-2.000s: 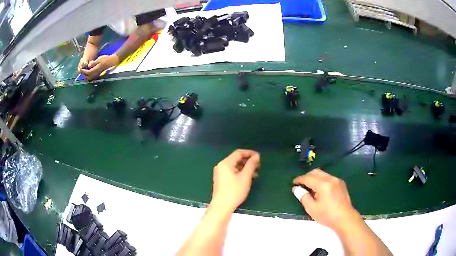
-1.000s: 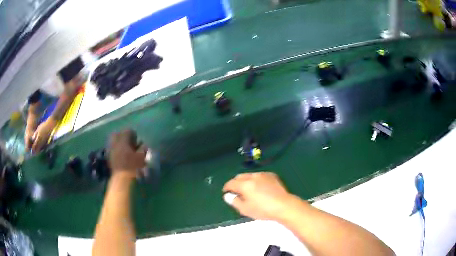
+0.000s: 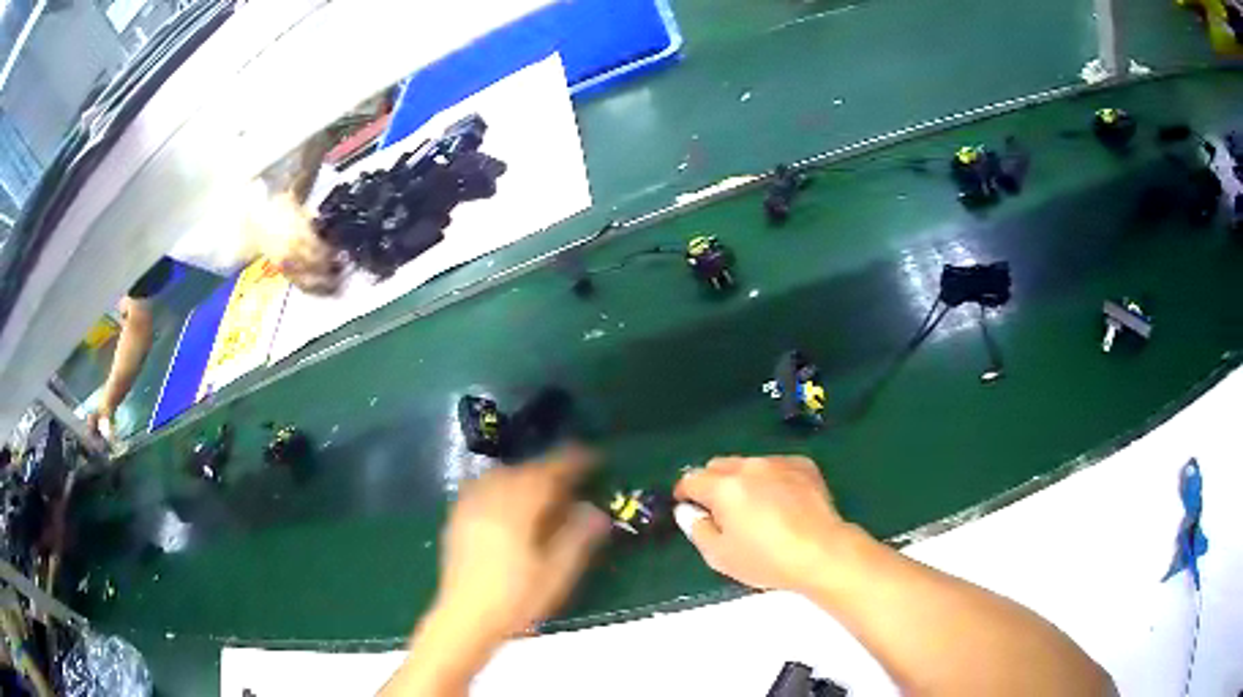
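An adapter unit with yellow parts (image 3: 631,511) is between my two hands, just above or on the near side of the green belt. My left hand (image 3: 515,538) is blurred, at the unit's left; whether its fingers touch the unit cannot be told. My right hand (image 3: 763,517), with a white band on one finger, is at the unit's right with its fingers curled; its fingertips are partly hidden, so a hold cannot be told. Another adapter unit (image 3: 802,390) lies on the belt beyond my right hand.
More units lie on the belt (image 3: 654,368), including a black one with a cord (image 3: 975,283). A black part (image 3: 804,681) and a blue tool (image 3: 1190,524) lie on the near white sheet (image 3: 1091,558). Across the belt, a person's hand (image 3: 307,252) is at heaped black shells (image 3: 409,198).
My left hand has come back from the far left to near my right hand, and a yellow-topped unit now shows between them. The coworker's hand has moved to the shell heap.
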